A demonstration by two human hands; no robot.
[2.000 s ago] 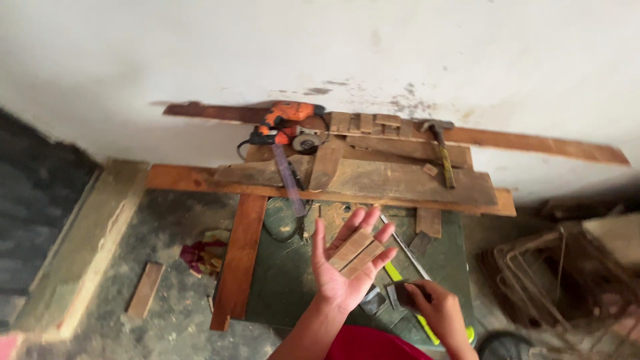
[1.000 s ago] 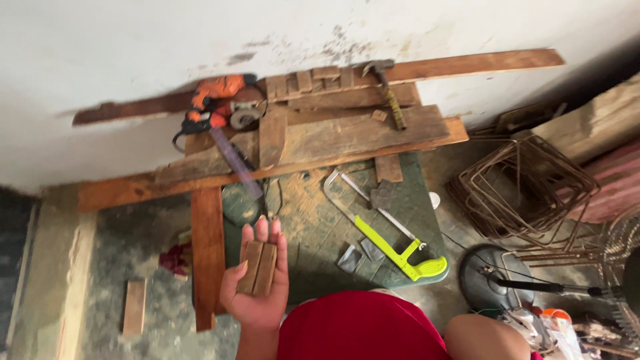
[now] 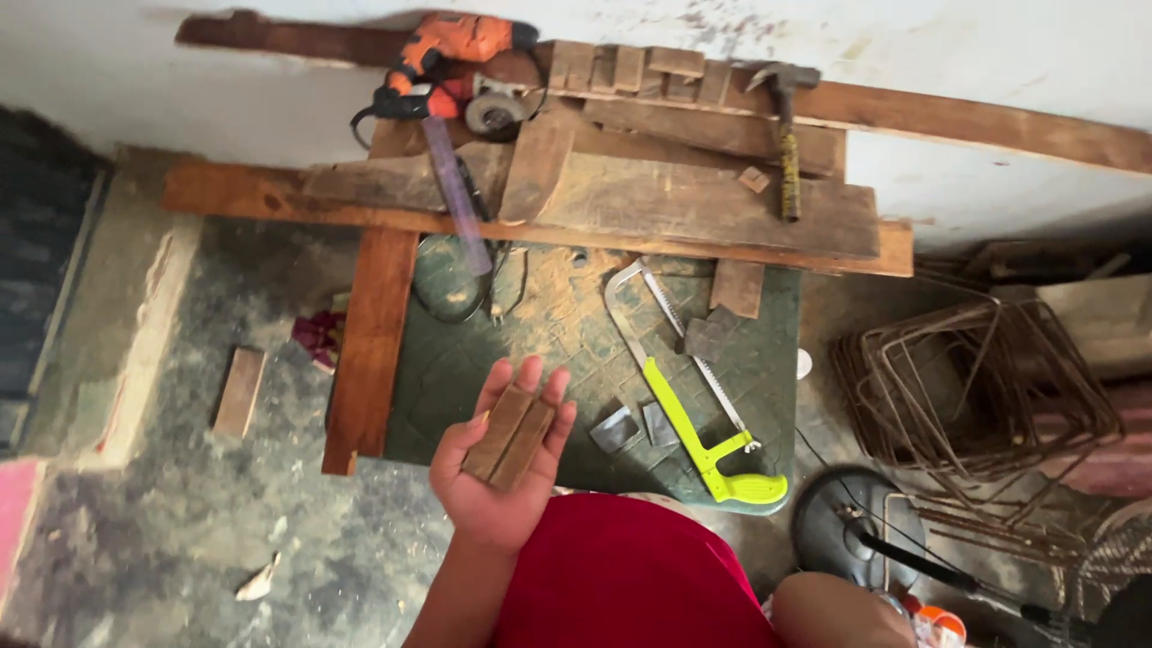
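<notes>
My left hand (image 3: 504, 459), palm up, holds two small wooden blocks (image 3: 509, 436) side by side, the thumb along one edge. Behind it is the green table (image 3: 450, 369), strewn with sawdust. A hacksaw with a lime-green handle (image 3: 675, 405) lies right of the hand, beside pieces of grey sandpaper (image 3: 711, 335) and two small dark squares (image 3: 616, 429). Farther back, a claw hammer (image 3: 787, 135) rests on wooden boards (image 3: 630, 193). An orange power drill (image 3: 463, 40) and an angle grinder (image 3: 468, 101) lie at the back left, near a clear purple ruler (image 3: 457, 193). My right hand is out of view.
A long plank (image 3: 540, 234) crosses the table and overhangs both sides. Another plank (image 3: 369, 351) runs along the left edge. Bent metal rods (image 3: 972, 387) and a round black stand base (image 3: 855, 517) are on the right. A loose wood piece (image 3: 239, 392) lies on the floor.
My right hand, near the hacksaw two seconds ago, has left the view. The left hand still carries the blocks, its fingers now more curled around them. The view has shifted.
</notes>
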